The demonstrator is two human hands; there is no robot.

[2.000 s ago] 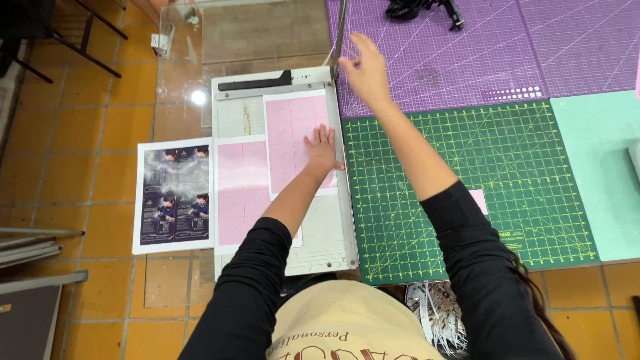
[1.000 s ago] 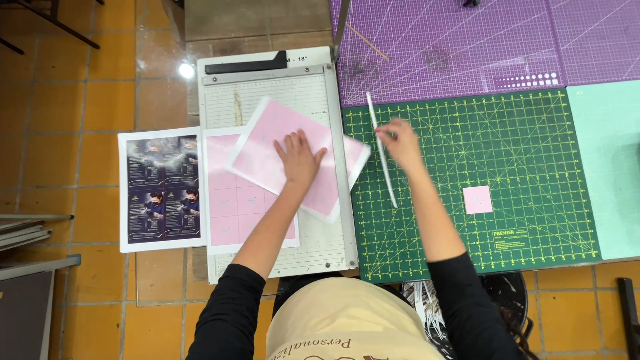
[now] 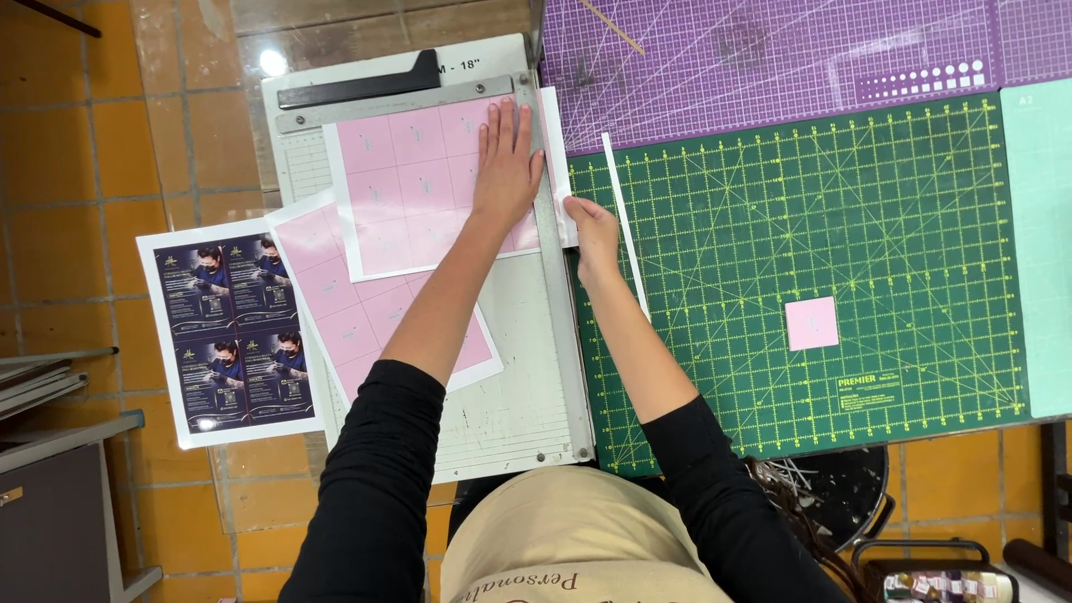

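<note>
My left hand [image 3: 505,172] lies flat on a pink printed sheet [image 3: 410,193], which rests on a guillotine paper cutter [image 3: 502,402] below its top guide bar. The thumb and fingers of my right hand [image 3: 596,230] hold that sheet's right edge, which sticks out past the cutter's edge. A second pink printed sheet [image 3: 335,293] lies tilted partly beneath the first. Right of my right hand, a thin white paper strip [image 3: 624,218] lies on the green cutting mat [image 3: 712,335]. The cutter's blade arm [image 3: 537,33] stands raised at the top.
A sheet with dark printed cards [image 3: 239,335] overlaps the cutter's left side. A small pink square [image 3: 811,323] lies on the green mat. Beyond are a purple cutting mat [image 3: 779,50] and a pale green mat [image 3: 1038,251]. A black bin [image 3: 846,494] with paper scraps stands below the table.
The pink sheet under my left hand has turned from tilted to nearly square with the guide bar. My right hand has let go of the white strip and taken the sheet's edge.
</note>
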